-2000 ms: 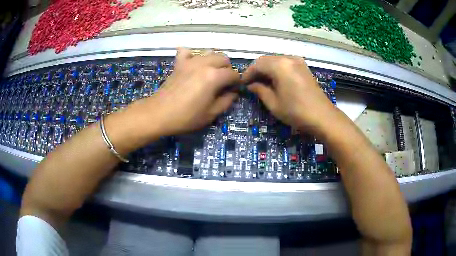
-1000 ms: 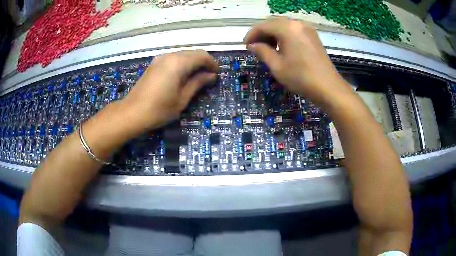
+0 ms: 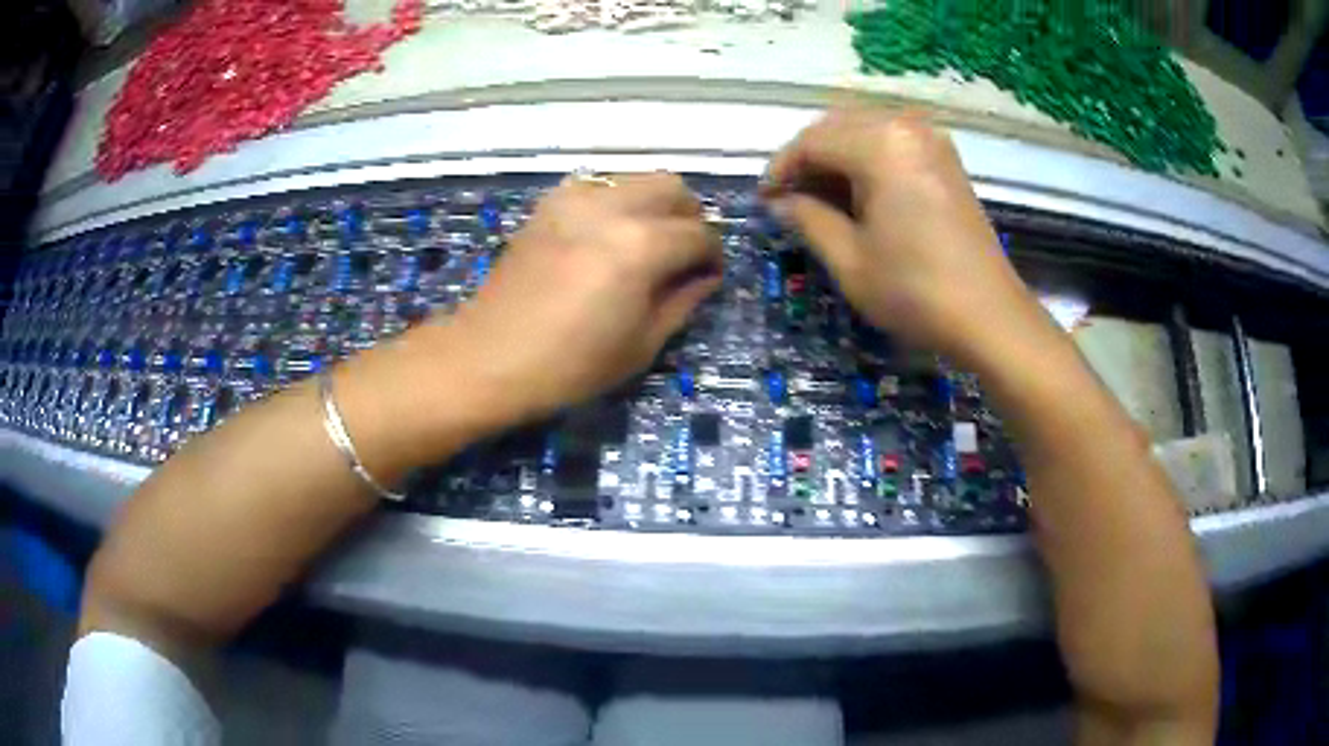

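A dark circuit board panel [image 3: 729,452] with blue discs, black chips and a few red and green parts lies in the track. My left hand [image 3: 612,284] is over the panel's middle, its fingers curled, with a ring on one finger. My right hand [image 3: 875,204] is just right of it, over the panel's back edge, thumb and forefinger close together. Whether either hand holds a small part cannot be told; the fingertips are blurred.
Behind the track, a pale shelf holds red parts [image 3: 219,80] at left, white parts [image 3: 627,12] in the middle and green parts [image 3: 1049,73] at right. A metal rail [image 3: 583,576] runs along the front. A metal rod [image 3: 1251,408] lies in the open track at right.
Since one second ago, my left hand has moved right, towards my right hand. My right hand has lowered slightly towards the panel's back edge. The whole view has also shifted a little.
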